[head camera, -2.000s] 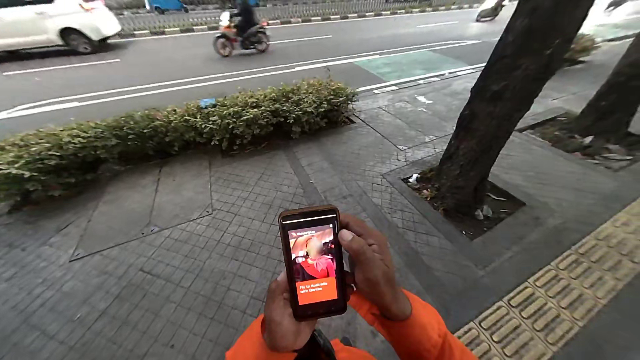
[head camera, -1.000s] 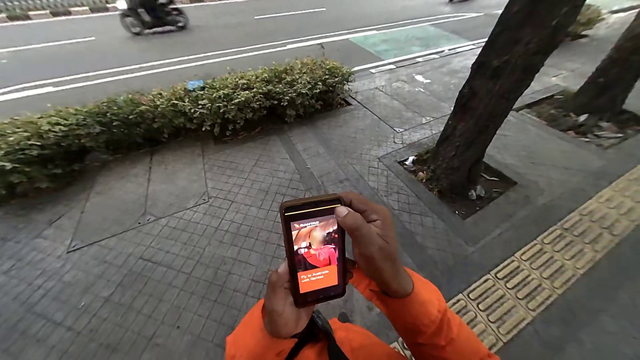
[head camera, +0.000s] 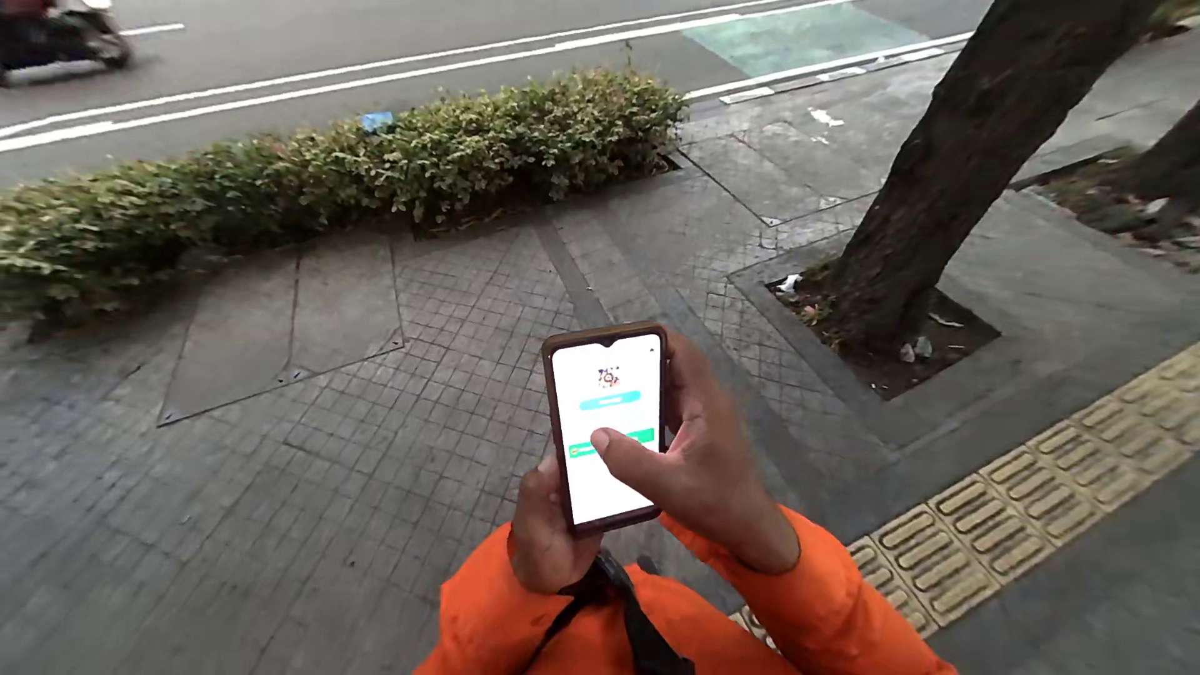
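A smartphone (head camera: 609, 487) in a dark case is held upright in front of my orange-sleeved body, low in the middle of the view. Its lit screen is mostly white, with a small picture near the top, a blue button and a green bar. My left hand (head camera: 548, 530) grips the phone's lower left side. On the right side is my right hand (head camera: 698, 459), its fingers behind the phone's edge and its thumb over the green bar. A black strap (head camera: 623, 600) hangs below the phone across my front.
Grey paving (head camera: 450, 375) surrounds me. Ahead runs a low hedge (head camera: 422, 159) with a blue scrap on it, then a road (head camera: 375, 37) with a motorcycle (head camera: 66, 37) at far left. To the right are a tree trunk (head camera: 966, 169) in a soil square and yellow tactile tiles (head camera: 1012, 506).
The phone's screen has gone from a red and orange picture to a mostly white page. My right thumb has moved from the screen's upper right corner down onto the green bar.
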